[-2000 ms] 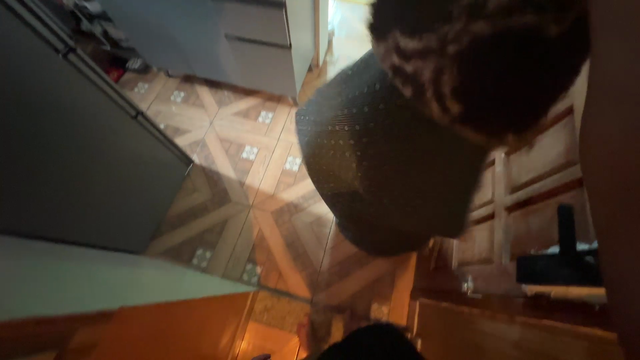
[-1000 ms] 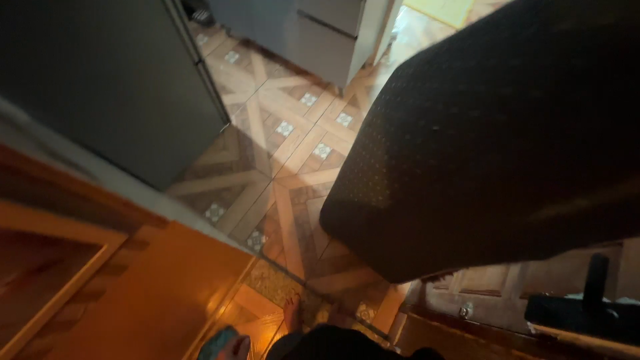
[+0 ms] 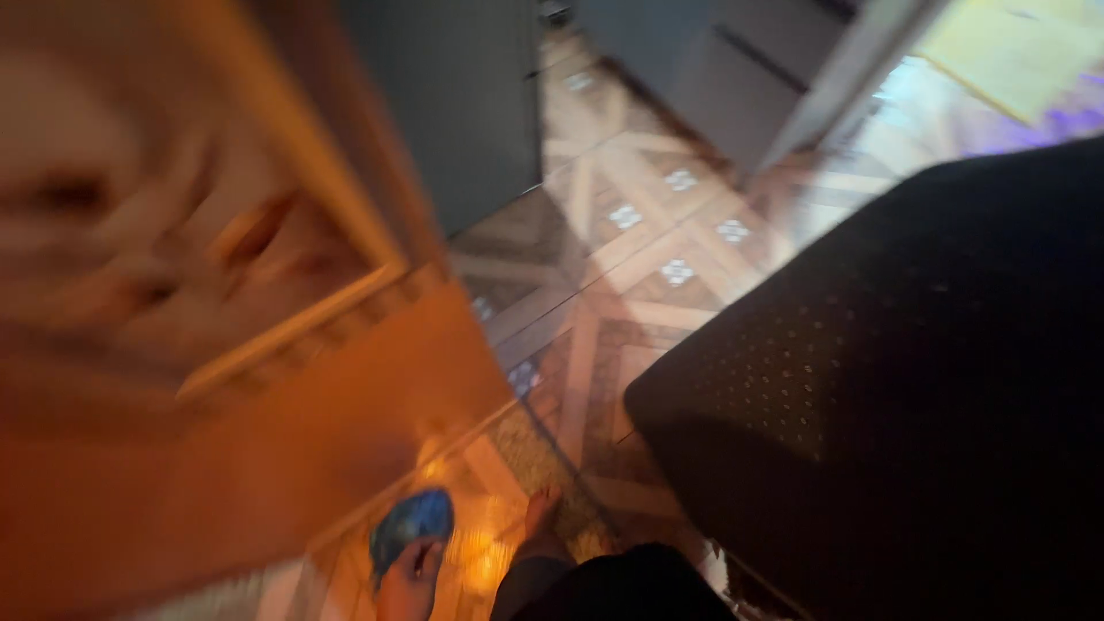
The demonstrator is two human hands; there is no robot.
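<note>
Neither my left hand nor my right hand can be made out. A large dark object point(image 3: 914, 388) with rows of small pale dots, perhaps a covered board, fills the right side close to the camera; what supports it is hidden. Below, one bare foot point(image 3: 542, 511) rests on the floor, beside dark clothing point(image 3: 621, 586) at the bottom edge. A second foot point(image 3: 410, 582) is at a blue slipper or similar blue item point(image 3: 414, 522); blur hides how they meet.
An orange-lit wooden door or panel point(image 3: 371, 405) stands at left. Behind it are a dark grey cabinet or appliance point(image 3: 466, 103) and patterned floor tiles point(image 3: 604, 302). Drawers point(image 3: 750, 69) stand beyond, with a yellow mat or cloth point(image 3: 1000, 60) at upper right.
The view has swung, bringing the wooden panel in larger at left. The brown patterned thing at the upper right two seconds ago is out of view. The dark dotted object still covers the right side.
</note>
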